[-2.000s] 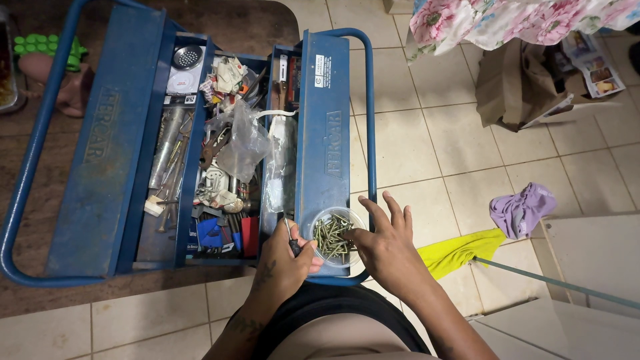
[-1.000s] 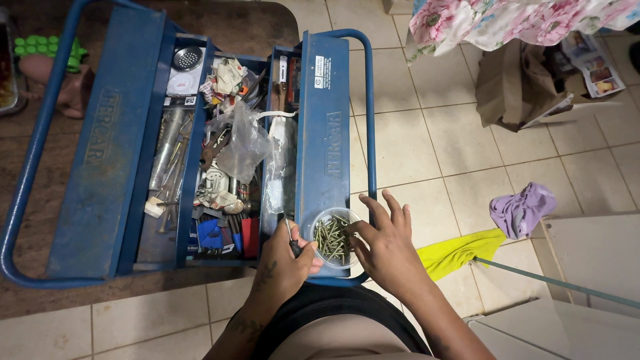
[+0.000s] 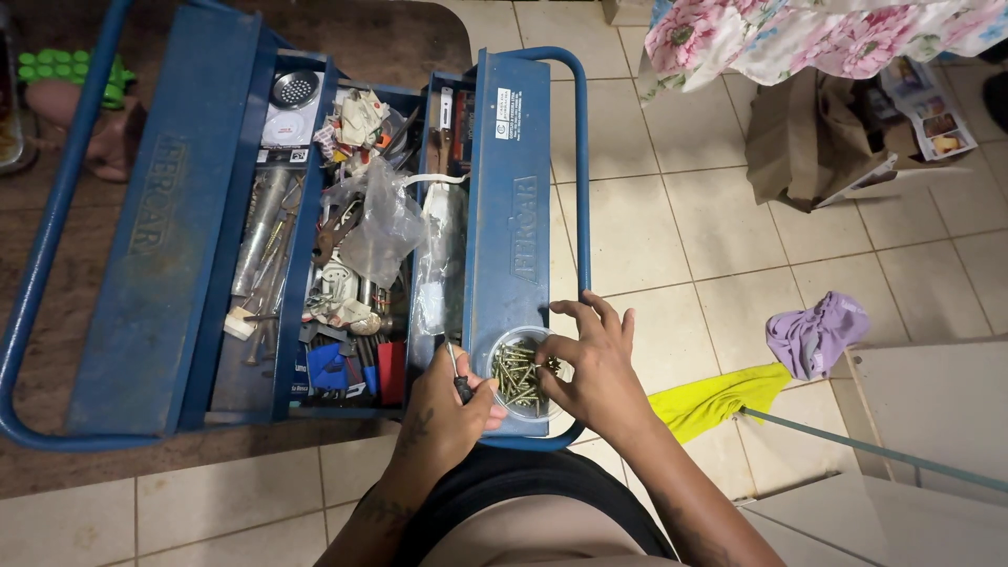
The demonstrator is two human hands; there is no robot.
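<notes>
My left hand (image 3: pixel 450 400) is closed around a small screwdriver (image 3: pixel 459 373) with a dark handle, its metal shaft pointing up and away from me. Just right of it, a round clear plastic tub (image 3: pixel 504 344) full of brass-coloured screws (image 3: pixel 516 376) rests on the blue metal lid (image 3: pixel 504 236) of an opened toolbox. Over the tub's right side is my right hand (image 3: pixel 591 362), thumb and forefinger among the screws, the other fingers spread. Whether a screw is between those fingertips cannot be seen. The toolbox trays hold a clear plastic bag (image 3: pixel 383 224), pliers (image 3: pixel 335 236) and a metal tube (image 3: pixel 261 228).
The toolbox's tubular handles (image 3: pixel 583 173) rise on both sides. It stands on a brown wooden surface (image 3: pixel 47 465). On the tiled floor at right lie a yellow cloth (image 3: pixel 709 398) by a thin pole (image 3: pixel 866 449), a purple cloth (image 3: pixel 817 335) and a brown paper bag (image 3: pixel 811 138). Floral fabric (image 3: pixel 795 35) hangs above.
</notes>
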